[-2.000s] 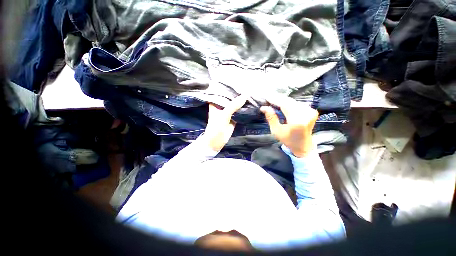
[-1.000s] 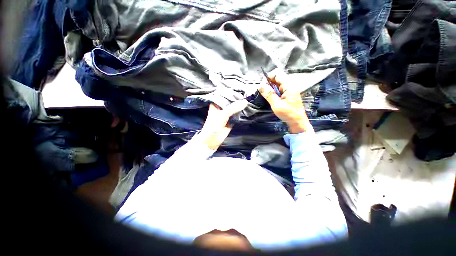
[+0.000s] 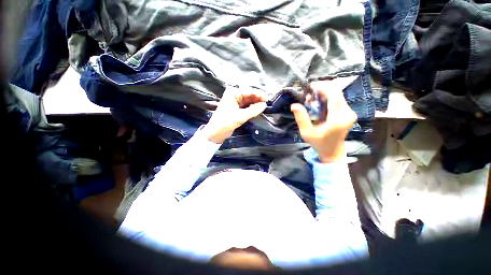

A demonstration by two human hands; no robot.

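Observation:
A large denim garment (image 3: 215, 48) lies with its pale grey-green inside up and dark blue edges showing. My left hand (image 3: 236, 114) pinches a dark blue folded edge (image 3: 280, 100) of it between thumb and fingers near the middle. My right hand (image 3: 326, 122) is just right of that edge, with a small dark and bluish tool, likely thread snips (image 3: 316, 106), in its fingers. The tool and fingertips are blurred, and its tips cannot be made out. A small bright dot shows on the blue cloth below my left hand.
Black or charcoal denim (image 3: 452, 70) is heaped at the right. Blue denim hangs at the far left (image 3: 35, 48). The white table edge (image 3: 72, 102) shows at left and right. A pale surface with scraps (image 3: 447, 193) is at lower right. More garments lie over my lap.
My right hand has moved right and turned, and the snips no longer point up clearly. My left hand has risen slightly, and a dark blue edge is now lifted between the hands.

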